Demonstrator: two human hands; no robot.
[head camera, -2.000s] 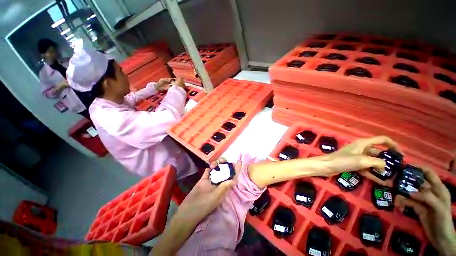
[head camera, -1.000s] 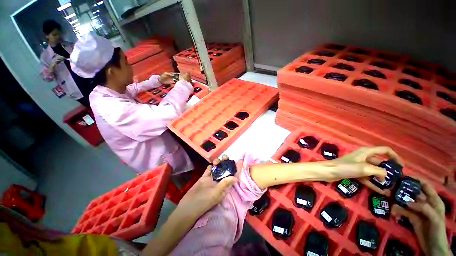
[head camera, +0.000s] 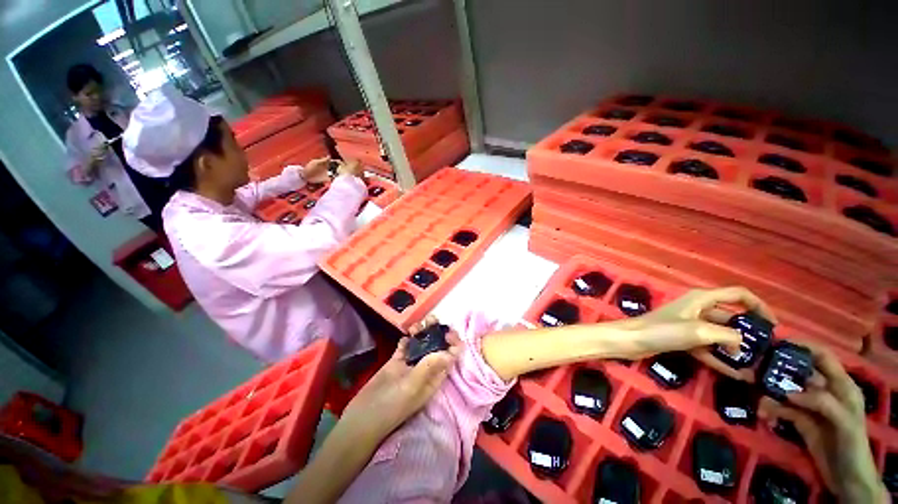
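Note:
My left hand (head camera: 711, 320), its bare forearm coming from a pink striped sleeve, grips a black smartwatch body (head camera: 750, 340) with small white text on its screen. My right hand (head camera: 827, 409), at the right edge, grips a second black watch body (head camera: 787, 370), also with white text. The two watches are side by side above the orange-red work tray (head camera: 514, 455). Face-up black watches fill many of its pockets, several with a small white label or lit strip. My hands hide part of the tray.
Another person's hand (head camera: 399, 379) holds a dark watch (head camera: 427, 344) left of my sleeve. Stacked filled trays (head camera: 640, 231) stand behind. A side tray (head camera: 433, 212) holds one row of watches. An empty tray (head camera: 246, 418) is low left. A white-capped worker (head camera: 261, 251) sits beyond; another person (head camera: 98, 148) stands behind.
Both my hands keep their watches. Green graphics on two tray watches no longer show. The other person's watch went from a white screen to dark, and now lies tilted. The view has shifted slightly.

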